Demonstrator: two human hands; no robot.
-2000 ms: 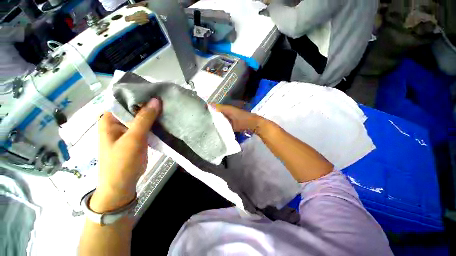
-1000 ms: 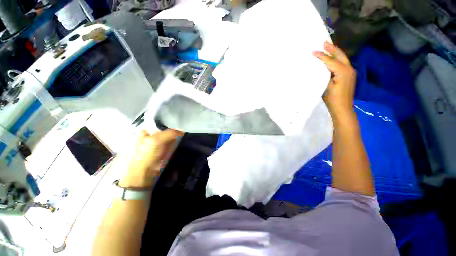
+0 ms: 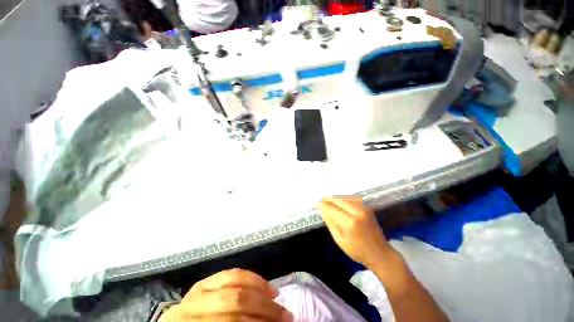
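My right hand (image 3: 352,226) is at the front edge of the white machine table (image 3: 277,207), fingers together; whether it pinches anything white is unclear. My left hand (image 3: 233,299) is low in front of my body, fingers curled, cut off by the bottom edge; nothing shows in it. The white sewing machine (image 3: 403,94) with a blue stripe stands across the back of the table. Its needle area (image 3: 242,129) has no hand at it. Grey and white cloth (image 3: 94,157) lies heaped at the left.
A black phone (image 3: 310,135) lies under the machine arm, with dark thread snips (image 3: 385,145) right of it. A small tray (image 3: 466,138) is set in the table's right end. White pieces (image 3: 497,264) lie on blue plastic (image 3: 440,226) at lower right. A ruled tape (image 3: 239,241) runs along the front edge.
The view has turned left to the machine. The white and grey piece, earlier held up in both hands, no longer shows in them. Both hands are now lower, near the table front.
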